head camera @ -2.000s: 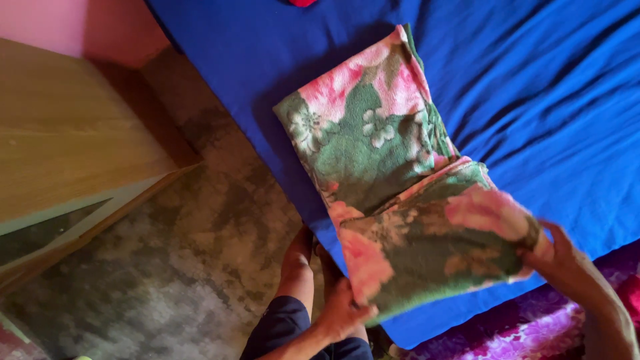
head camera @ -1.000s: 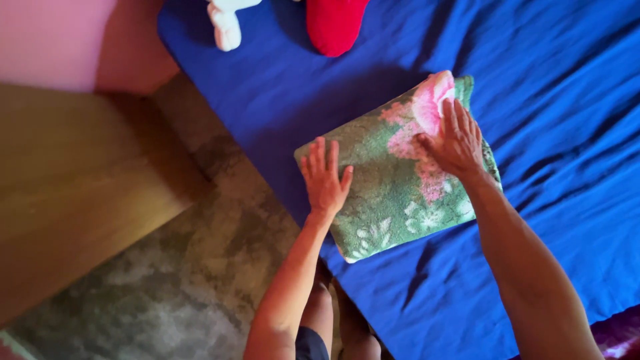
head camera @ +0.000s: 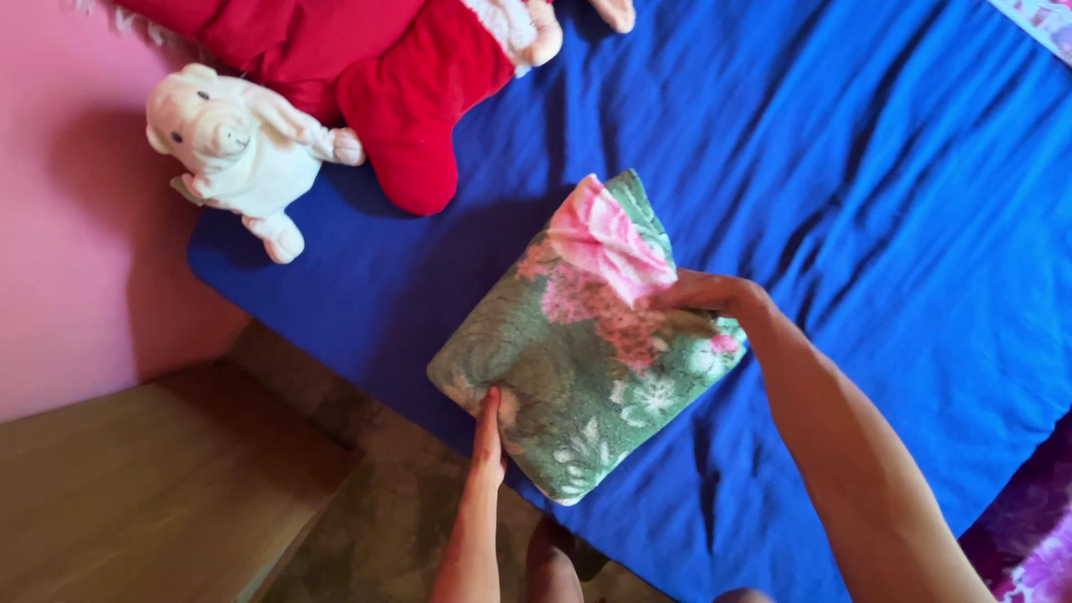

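Observation:
A folded green blanket with pink and white flowers lies on the blue bedsheet, near the edge of the bed. My left hand grips its lower left edge, thumb on top and the other fingers hidden beneath. At the blanket's right side my right hand is bent at the wrist and holds the folded layers, its fingertips partly hidden by the cloth.
A white plush toy and a red plush stocking shape lie at the upper left by the pink wall. A wooden piece of furniture stands lower left, beside the floor.
The blanket was partly unfolded two seconds ago and is now a compact bundle. My hands have gone from lying flat on it to gripping its sides. The view has shifted, showing more of the plush toys.

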